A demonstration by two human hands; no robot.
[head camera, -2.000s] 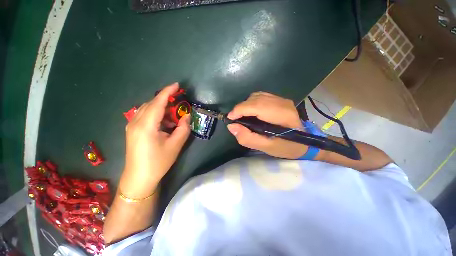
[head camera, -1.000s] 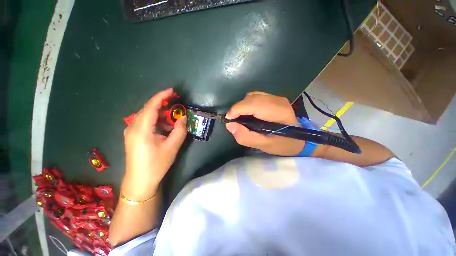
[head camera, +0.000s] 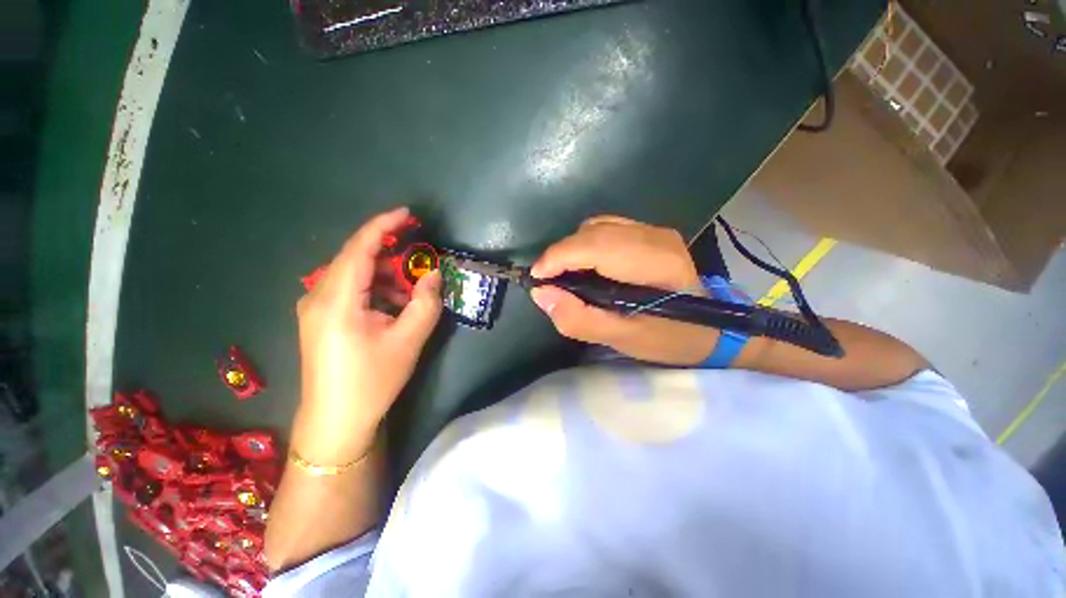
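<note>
My left hand [head camera: 365, 318] holds a red module [head camera: 419, 264] between thumb and fingers, its round gold centre facing up. The module is against the left edge of a black housing with a green and whitish circuit board [head camera: 470, 292] on the bench. My right hand [head camera: 620, 280] holds a black soldering iron [head camera: 690, 310] like a pen. Its metal tip points left over the upper part of the board; the exact contact is too small to tell. More red parts show partly behind my left fingers.
Red modules [head camera: 193, 479] are piled at the lower left, with a single one [head camera: 240, 374] above the pile. A dark speckled mat [head camera: 456, 21] with a thin silvery wire lies at the far edge. An open cardboard box [head camera: 865, 199] with a pale grid stands below the bench at right.
Both hands keep nearly the same pose and holds. The view has shifted slightly, so the mat shows more and the pile sits a little further right.
</note>
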